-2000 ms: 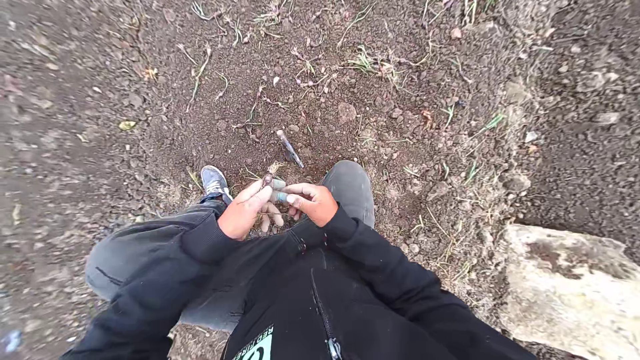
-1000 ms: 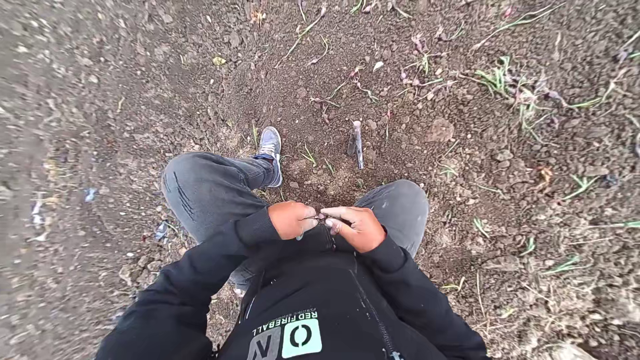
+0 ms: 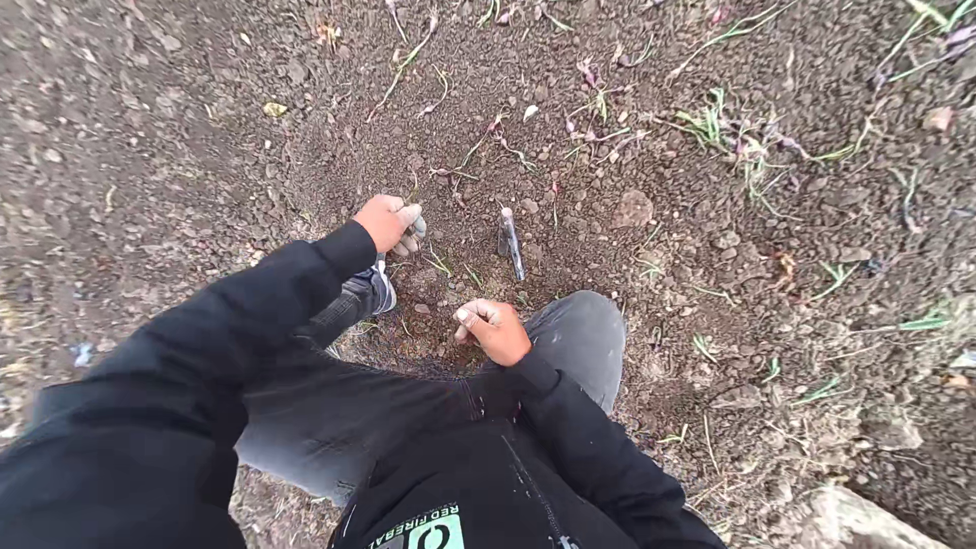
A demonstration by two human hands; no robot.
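My left hand [image 3: 390, 224] is over the soil above the shoe [image 3: 383, 286], its dirt-covered fingers bent together. A thin stem shows just above its fingertips; whether the hand holds it is unclear. My right hand [image 3: 493, 331] is by the right knee, thumb and fingers curled towards each other; what lies between them, if anything, is too small to tell. A short hand tool [image 3: 512, 242] with a dark metal part and a pale round end lies on the soil between and beyond the hands. Small purple-bulbed onion plants [image 3: 595, 137] lie scattered farther out.
Crumbly brown soil [image 3: 229, 168] with small stones surrounds my legs. A denser clump of green-leaved plants [image 3: 717, 126] lies at the upper right. A large pale stone [image 3: 862, 518] sits at the lower right. My bent knee [image 3: 587, 343] is beside the right hand.
My hands were together in front of my lap; now they are apart, the left one farther out over the soil. The hand tool still lies on the ground. The view has shifted.
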